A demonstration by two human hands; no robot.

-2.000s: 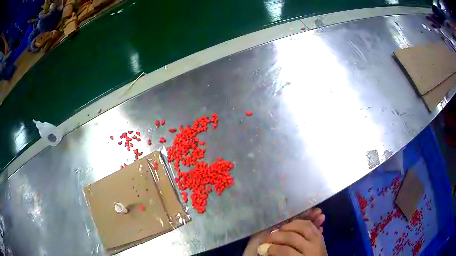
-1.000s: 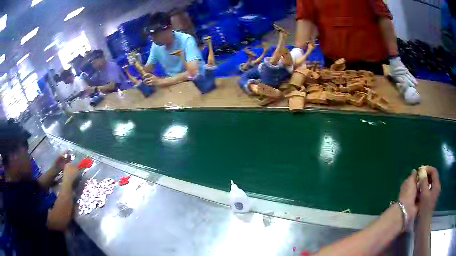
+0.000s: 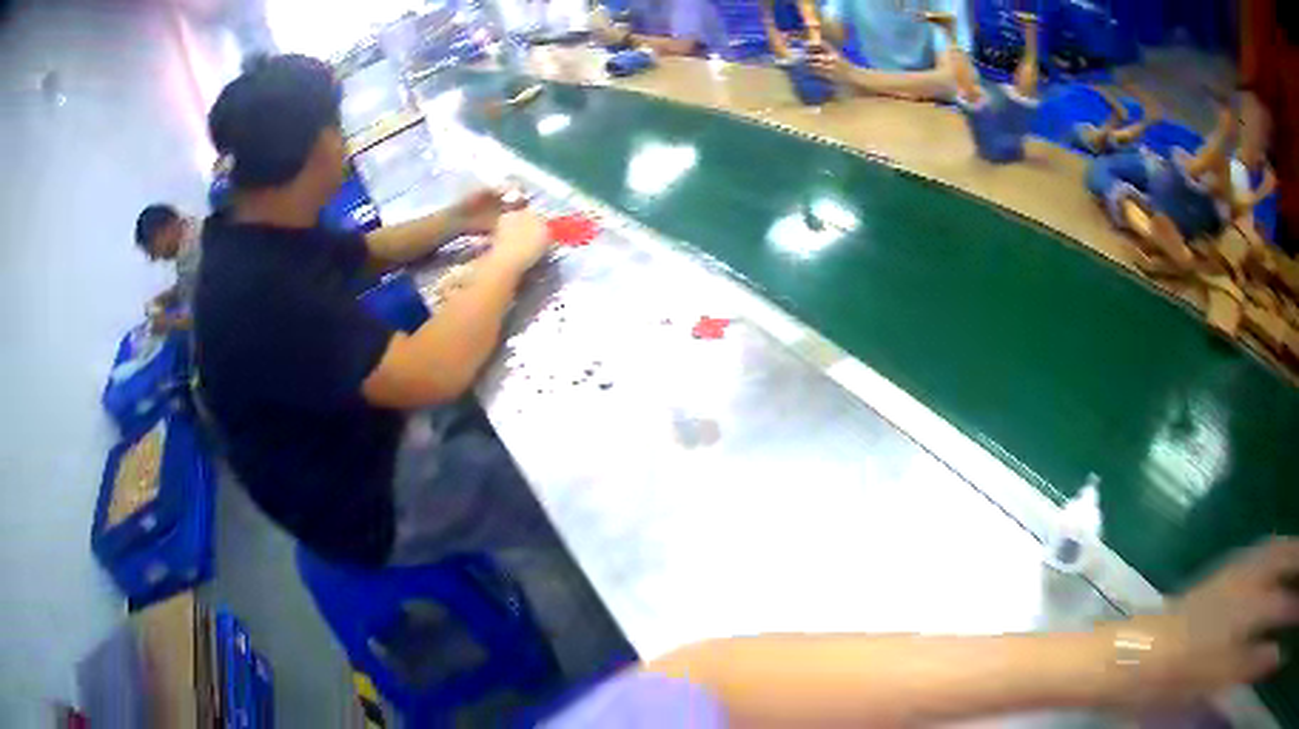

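My left hand (image 3: 1242, 620) is at the right edge, blurred and partly cut off, above the near edge of the green belt. Its bare forearm, with a thin bracelet, crosses the bottom of the view. Whether the fingers hold anything cannot be told. My right hand is not visible. A white squeeze bottle (image 3: 1076, 530) with a pointed nozzle and a dark round mark stands upright at the table's belt-side edge, just beyond my forearm.
A person in a dark top (image 3: 292, 356) sits at the shiny metal table (image 3: 741, 527), arms over it, near red pieces (image 3: 574, 229). Another small red heap (image 3: 710, 328) lies nearer. A green belt (image 3: 912, 299) runs alongside. A blue stool (image 3: 428, 634) and blue crates (image 3: 157, 499) are left.
The view has swung left along the table. The seated worker now appears larger and more central. The bottle shows farther right, and my two joined hands have given way to one hand at the edge.
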